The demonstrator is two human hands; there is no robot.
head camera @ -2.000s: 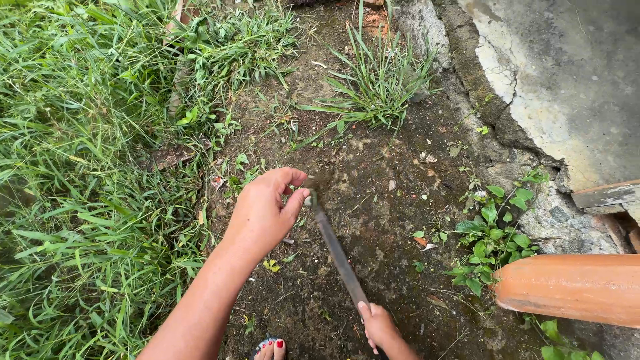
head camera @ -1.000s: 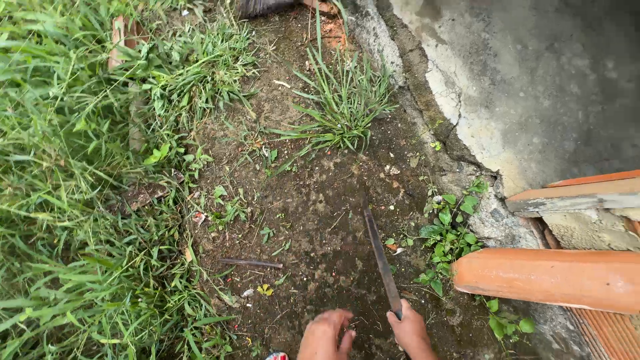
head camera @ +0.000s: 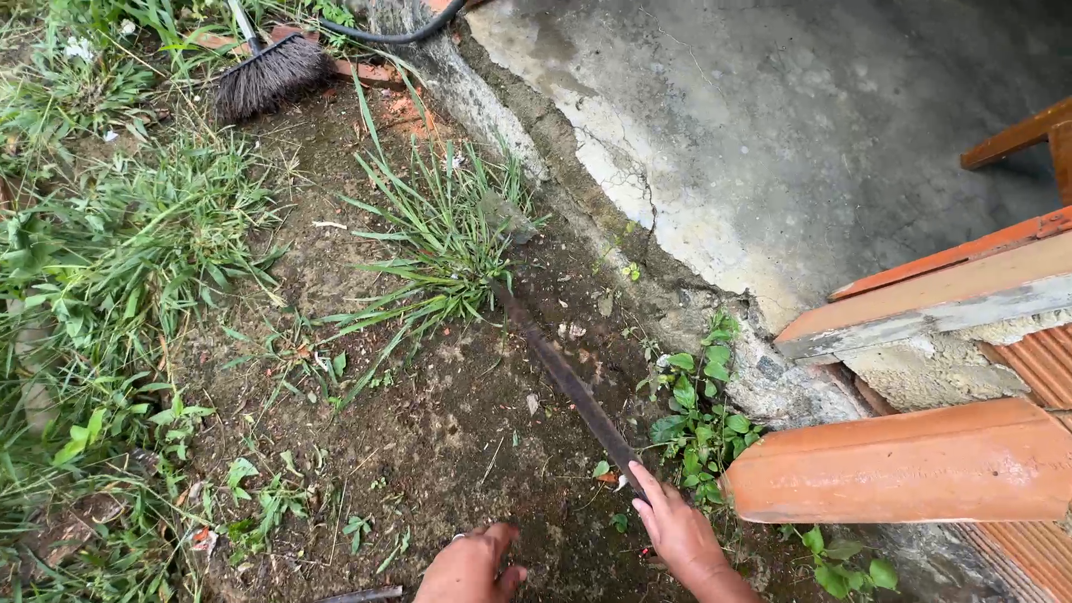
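My right hand (head camera: 682,532) grips the near end of a long, dark, flat metal blade (head camera: 578,389), its index finger laid along it. The blade's far end reaches the base of a grass clump (head camera: 444,251) growing in the bare soil; the tip is blurred and partly lost in the leaves. At the bottom edge, my left hand (head camera: 473,569) is over the soil with its fingers slightly curled, holding nothing, a ring-like thing on one finger. A thin dark strip (head camera: 364,595) lies on the ground to its left.
A dark-bristled broom (head camera: 272,75) rests at the upper left by broken bricks (head camera: 368,73) and a black hose (head camera: 394,38). A cracked concrete slab (head camera: 712,184) borders the soil on the right, with a leafy weed (head camera: 699,394) and an orange clay tile (head camera: 904,461) below. Dense grass (head camera: 159,226) covers the left.
My left hand, near the blade's far end two seconds ago, is now apart from it. The blade has moved forward to the grass clump. The view has shifted, showing the whole broom head.
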